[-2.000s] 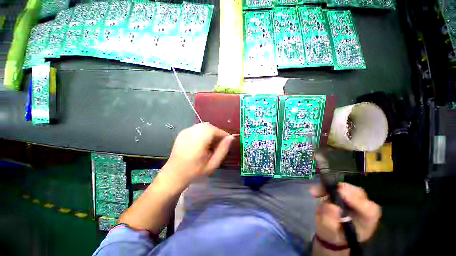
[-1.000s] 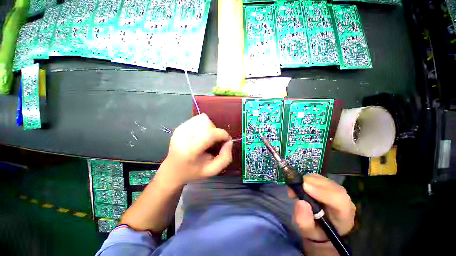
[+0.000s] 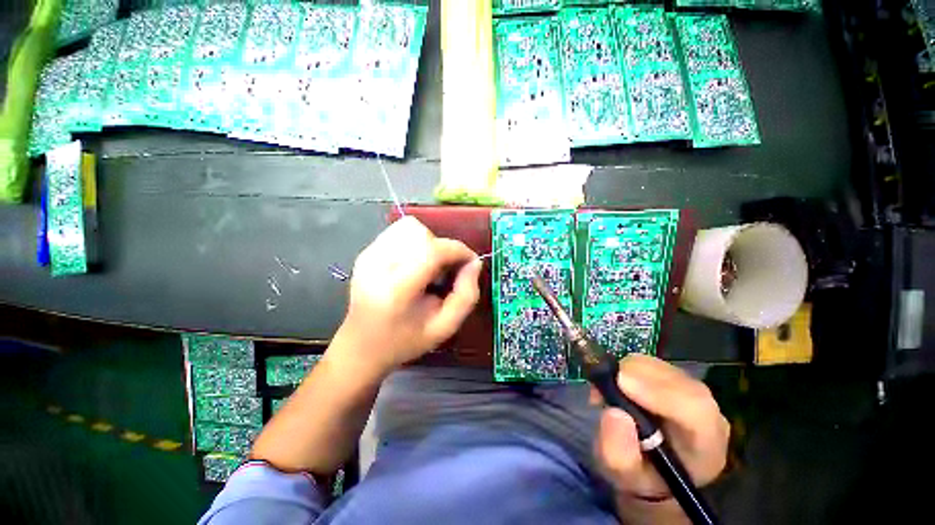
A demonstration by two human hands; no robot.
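Two green circuit boards lie side by side on the red-brown work pad (image 3: 451,228), the left board (image 3: 528,344) and the right board (image 3: 627,246). My left hand (image 3: 412,297) is left of them, thumb and forefinger pinching the thin solder wire (image 3: 390,187). The wire's short end reaches the left board's upper left part; its tail runs up behind the hand. My right hand (image 3: 664,426) holds the black soldering iron (image 3: 613,388) like a pen. Its tip is over the upper middle of the left board; whether it touches cannot be told.
The white waste cup (image 3: 746,275) stands right of the pad, the yellow sponge (image 3: 783,340) below it. Overlapping boards (image 3: 231,77) lie at the back, beside a yellow strip (image 3: 468,103). A separate board (image 3: 68,210) is far left, with wire offcuts (image 3: 282,272) nearer. More boards (image 3: 226,385) lie below bench level.
The iron has come from beside the right board's lower edge to over the left board. My left hand, pinching the wire, has moved slightly up.
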